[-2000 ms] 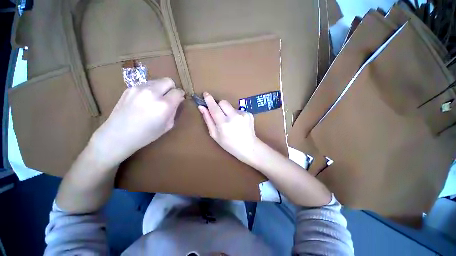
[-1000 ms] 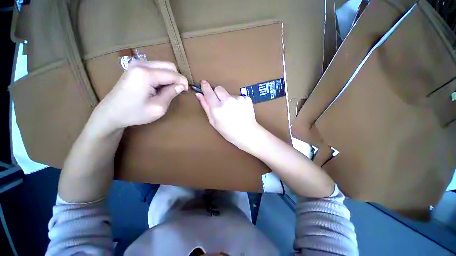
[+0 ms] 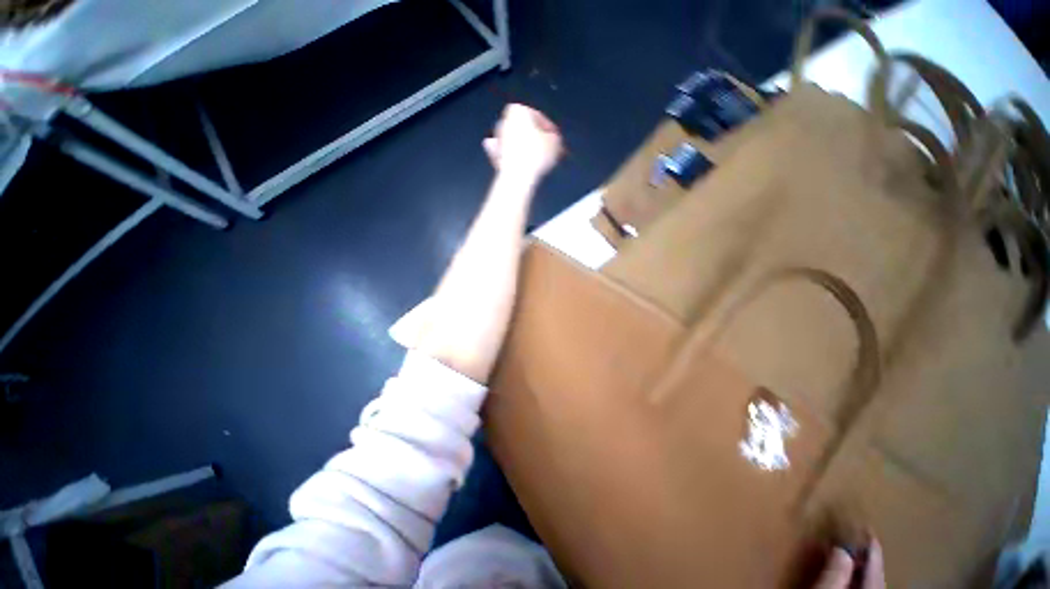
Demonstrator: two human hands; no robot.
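Note:
The tan bag panel point(image 3: 610, 403) lies at the right, blurred, with an arched handle point(image 3: 858, 311) and a crumpled shiny wrapped patch point(image 3: 768, 433) near it. My left hand point(image 3: 527, 144) is held out past the panel's far left corner, over the dark floor. Its fingers are curled closed and no object shows in them. My right hand point(image 3: 854, 566) is at the bottom edge on the panel, mostly cut off. A small dark part of the thread snips point(image 3: 854, 552) shows between its fingertips.
More tan panels with tangled handles point(image 3: 944, 104) lie at the upper right on a white tabletop point(image 3: 1007, 35). Dark blue items point(image 3: 714, 104) are by its edge. A metal-framed table point(image 3: 380, 127) stands upper left. A brown box point(image 3: 150, 547) is low at lower left.
The view has swung left, showing floor and another table. My left hand has left the strap end and stretched outward. My right hand now shows only at the bottom edge.

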